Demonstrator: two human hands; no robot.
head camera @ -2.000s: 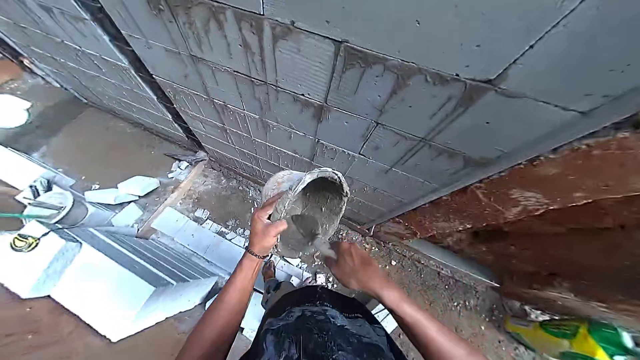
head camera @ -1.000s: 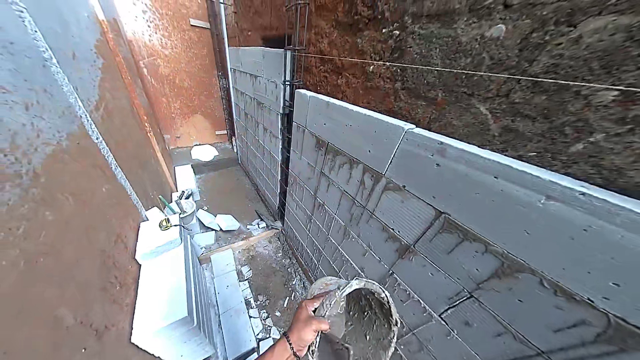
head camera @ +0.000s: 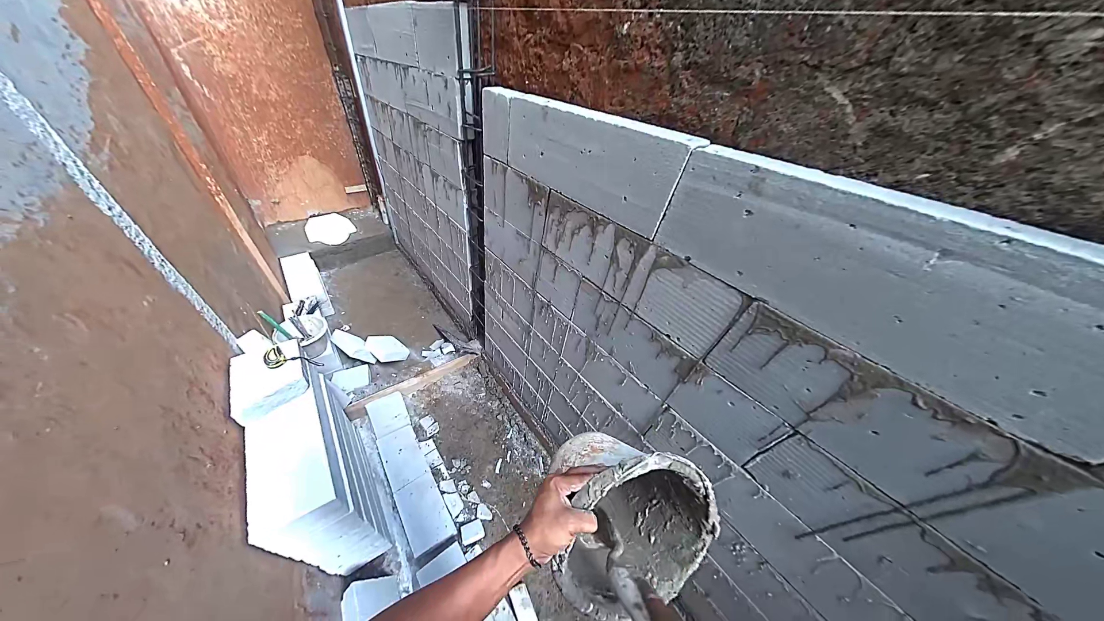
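Observation:
My left hand [head camera: 556, 519], with a dark braided bracelet at the wrist, grips the rim of a mortar-caked bucket [head camera: 595, 450]. The bucket is tilted, its mouth turned toward me, and wet grey mortar [head camera: 660, 517] coats its inside. A mortar-smeared trowel [head camera: 628, 593] reaches into its lower part. Of my right hand [head camera: 662, 611], only a sliver shows at the bottom edge, at the trowel's handle; the fingers are hidden. The bucket is in front of a wall of light grey blocks [head camera: 776, 379], which has mortar drips below several joints.
White blocks [head camera: 289, 466] are stacked at left, with a small pail of tools [head camera: 312, 332] beyond them. A wooden board [head camera: 414, 384] and broken pieces [head camera: 470, 530] lie on the floor. A taut string [head camera: 776, 11] runs above the block wall, before an earth bank [head camera: 862, 95].
The view has swung up from the bucket to the wall and passage. My left hand keeps hold of the bucket. The trowel, seen in my right hand two seconds ago, shows inside the bucket now.

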